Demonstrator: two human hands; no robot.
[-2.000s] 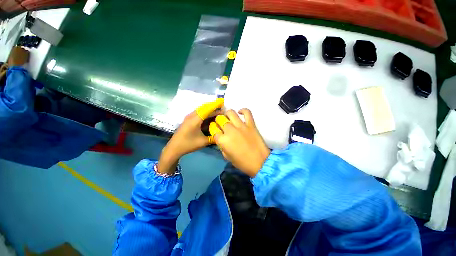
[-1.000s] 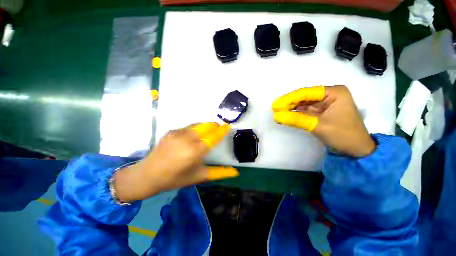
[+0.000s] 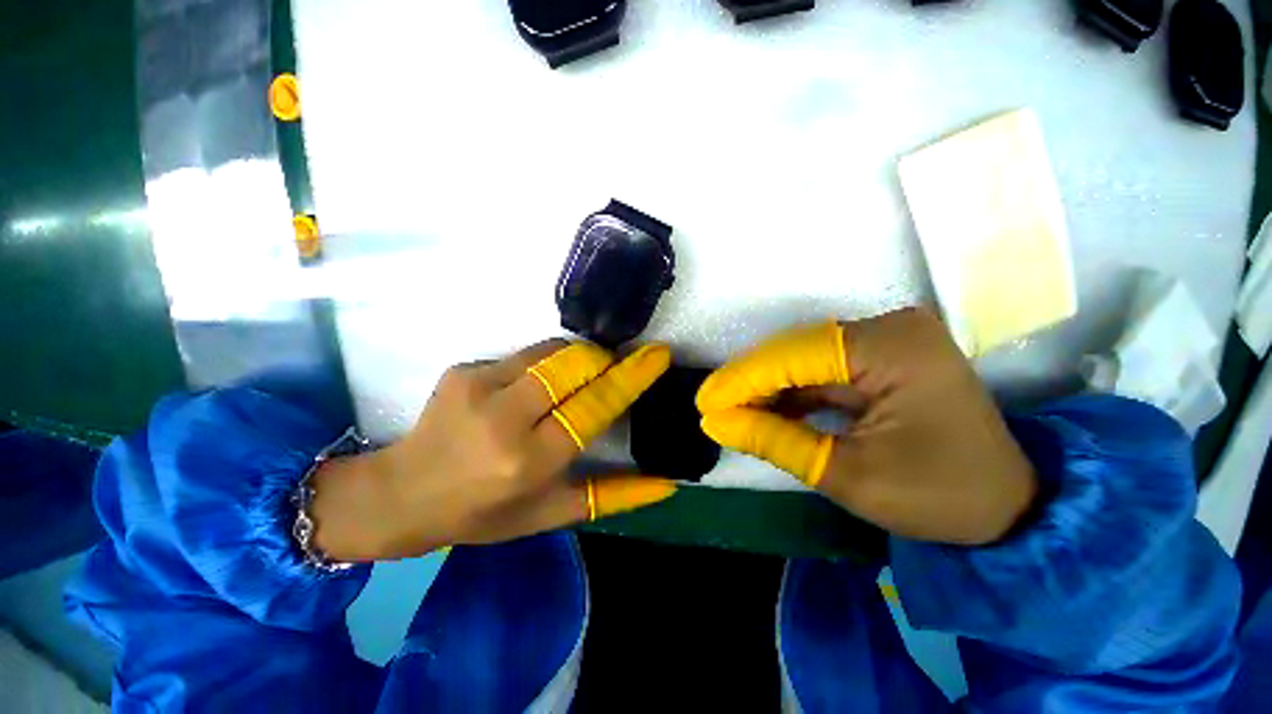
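A black smartwatch [image 3: 670,435] lies face up at the mat's near edge, partly covered by my fingers. My left hand [image 3: 453,453], with yellow finger cots, grips its upper and lower edges between fingertips and thumb. My right hand [image 3: 907,419], also with yellow cots, has index finger and thumb pinched together at the watch's right edge. I see nothing between these tips; a thin film there cannot be ruled out. A second smartwatch [image 3: 614,272] lies tilted just beyond my left fingertips.
White foam mat [image 3: 781,209] under the watches. More smartwatches [image 3: 565,25] line its far side, some cut off. A cream pad [image 3: 993,230] and crumpled white cloth [image 3: 1165,356] lie right. Two loose yellow finger cots [image 3: 285,96] and a silvery sheet [image 3: 209,195] lie left.
The view has moved closer to the mat. Both hands have come together at the near watch; my left fingers now close about it and my pinched right fingers have moved left to its edge.
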